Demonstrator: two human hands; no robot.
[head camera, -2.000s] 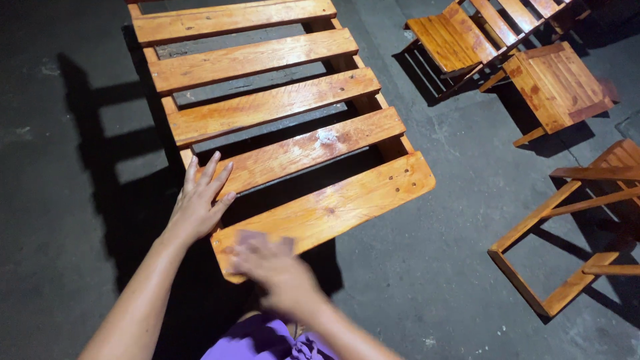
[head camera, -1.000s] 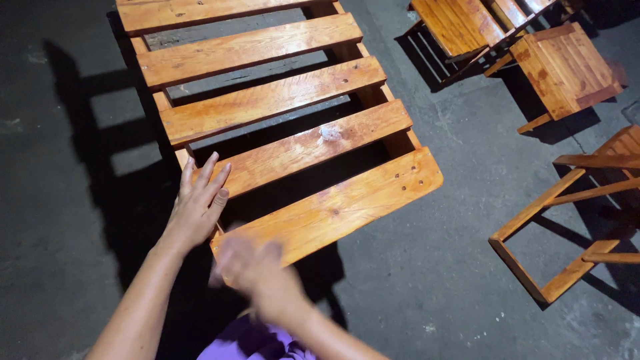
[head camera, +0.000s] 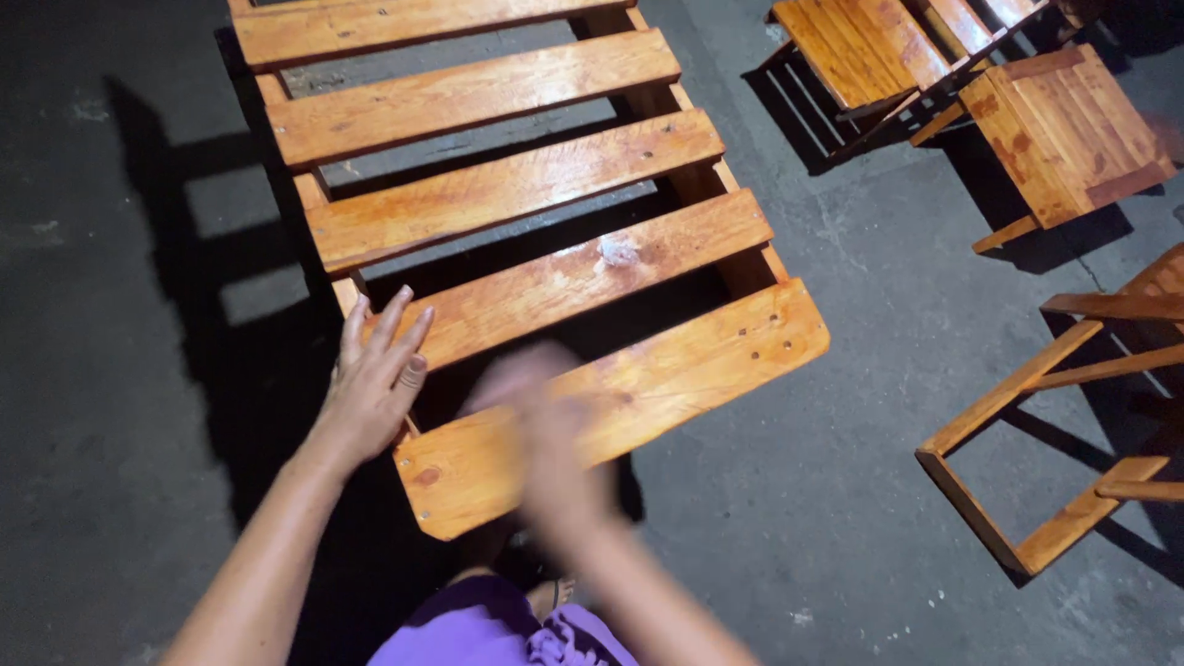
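Observation:
A slatted wooden piece of furniture (head camera: 518, 194), orange-brown and glossy, stretches away in front of me. My left hand (head camera: 375, 379) rests with spread fingers on its left edge, at the end of the second-nearest slat (head camera: 518, 296); it holds nothing. That slat has a pale, shiny patch. Over the left half of the nearest slat (head camera: 684, 370) is my right hand (head camera: 546, 416), strongly blurred. A pinkish blur shows at its fingers, and I cannot tell whether it holds something. Dark screw holes or heads show near that slat's right end.
Folding wooden chairs (head camera: 856, 51) stand at the upper right, beside a small slatted wooden seat (head camera: 1064, 139). A wooden frame with legs (head camera: 1008, 388) is at the right edge. Below is the dark grey concrete floor (head camera: 786, 518), with shadows at left. My purple clothing (head camera: 490, 629) shows at the bottom.
My right hand has moved from the left end of the nearest slat further right along it. My left hand stays on the left edge.

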